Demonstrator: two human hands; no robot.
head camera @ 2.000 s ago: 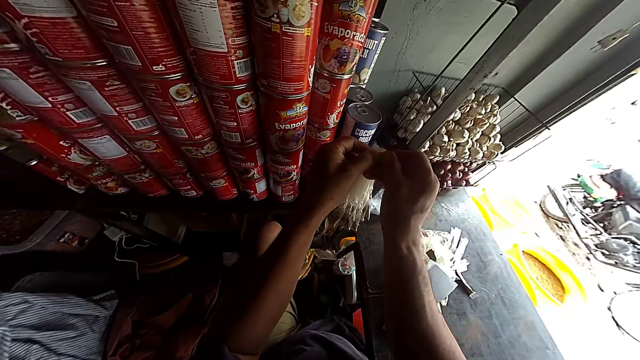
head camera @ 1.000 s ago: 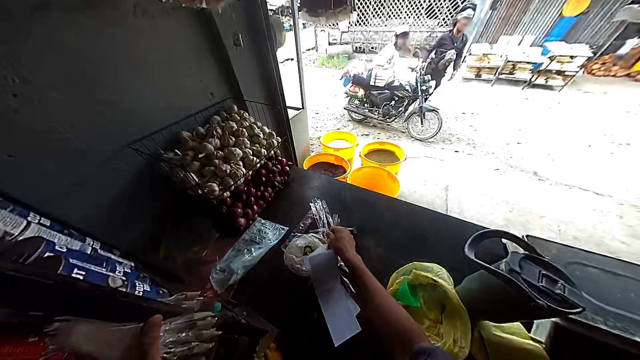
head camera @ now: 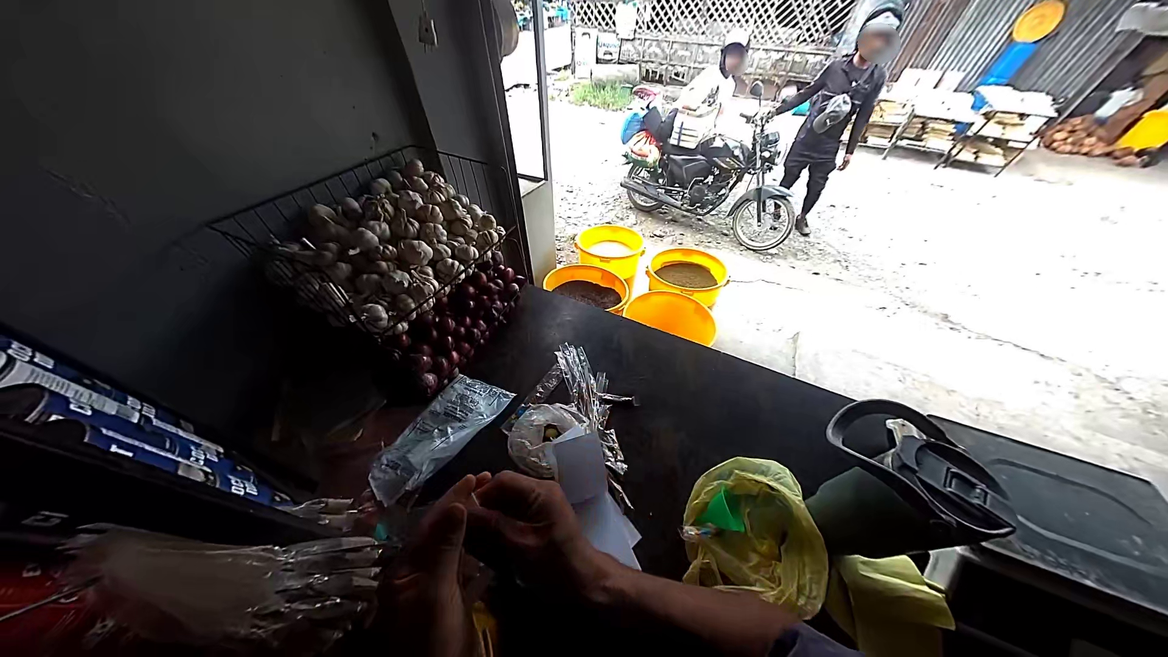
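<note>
Both hands meet low at the centre, fingertips together. My left hand [head camera: 429, 566] is dark against shadow; my right hand [head camera: 525, 520] has thumb and fingers pinched near it. Something thin and pale may be between the fingertips, too small to tell. A bundle of clear plastic packets [head camera: 237, 584] hangs left of my left hand. Beyond the hands, on the black counter [head camera: 730, 411], lie a flat clear plastic bag [head camera: 443, 433], a small open bag [head camera: 543, 438], white paper sheets [head camera: 589, 484] and thin plastic-wrapped strips [head camera: 589, 392].
A wire basket of garlic [head camera: 392, 246] stands above red onions [head camera: 456, 324]. A yellow plastic bag [head camera: 762, 547] with a green piece [head camera: 724, 509] sits right, beside a dark container [head camera: 876, 511]. Outside are yellow buckets [head camera: 671, 315], a motorcycle [head camera: 712, 173] and two people. Blue cans [head camera: 128, 429] stand left.
My right hand has moved from the strips and papers back to my left hand. Two seconds ago the hands were together before red cans; the view has since turned strongly toward the street.
</note>
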